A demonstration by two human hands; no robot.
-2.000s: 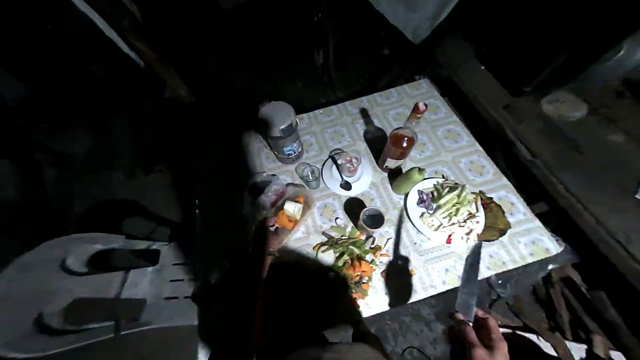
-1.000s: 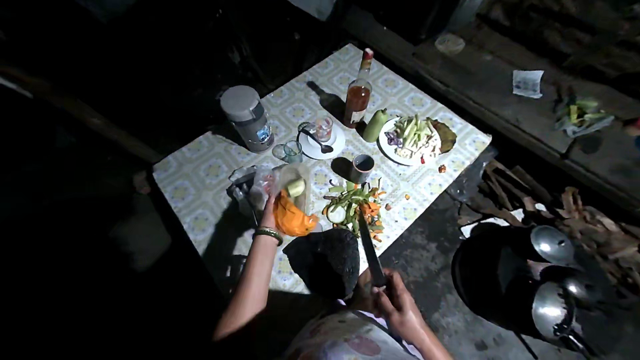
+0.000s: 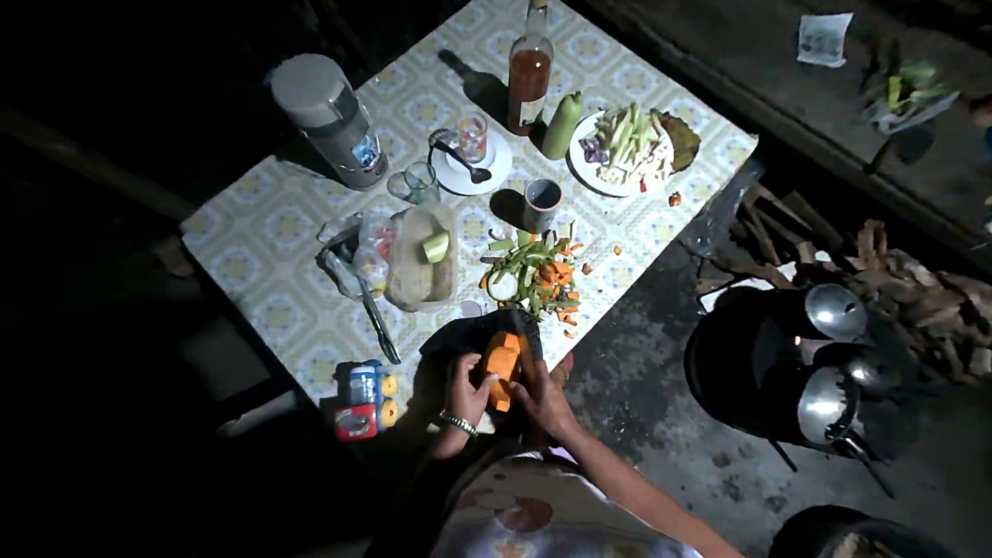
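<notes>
My left hand (image 3: 470, 394), with a bracelet at its wrist, grips an orange piece of pumpkin or similar vegetable (image 3: 502, 367) from the left. In my right hand (image 3: 545, 399) is a knife (image 3: 528, 335), its blade pointing away from me along the right side of the orange piece. Both hands are near the table's front edge. Just beyond them lies a heap of green and orange peelings (image 3: 535, 275). A plastic container (image 3: 422, 263) holding a pale green chunk (image 3: 435, 246) stands to the left of the heap, beside a plastic bag (image 3: 372, 249).
A plate of cut vegetables (image 3: 583, 167), a green gourd (image 3: 563, 126), a bottle (image 3: 530, 81), a cup (image 3: 542, 203), a saucer with a glass (image 3: 496, 174) and a flask (image 3: 329, 120) stand farther back. Metal pots (image 3: 828, 407) and firewood (image 3: 930, 298) are at the right.
My left hand has moved from beside the container to the front edge with the orange piece. The knife has come from the peelings to that piece. The view has shifted.
</notes>
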